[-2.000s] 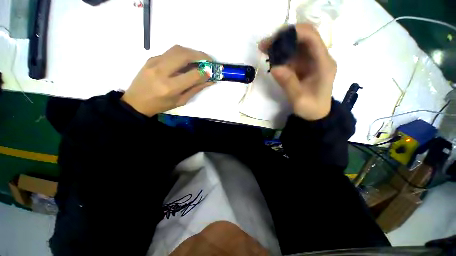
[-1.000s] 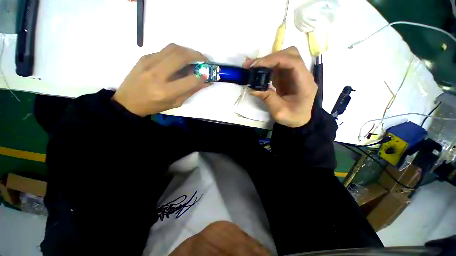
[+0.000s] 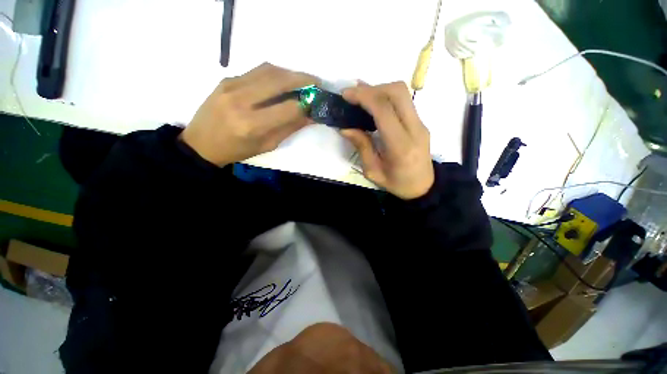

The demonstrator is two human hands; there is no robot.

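The black device housing (image 3: 341, 114) is held between my two hands over the bench. The circuit board (image 3: 310, 96), with a bright green-white light, shows at its left end. The blue part is hidden, apparently by the housing. My left hand (image 3: 251, 113) grips the board end, and a thin dark strip shows between its fingers. My right hand (image 3: 397, 136) is closed around the right end of the housing, with the thumb below and fingers above.
A long black part (image 3: 54, 51) lies left, a thin dark bar (image 3: 227, 33) at the back. A yellow-handled pick (image 3: 422, 67), a black-handled mallet or brush (image 3: 474, 135) and a small dark unit (image 3: 505, 161) lie right. The blue-yellow soldering station (image 3: 586, 223) stands far right.
My right hand has brought the black housing left over the blue part, up to the lit board. My left hand still grips the board end.
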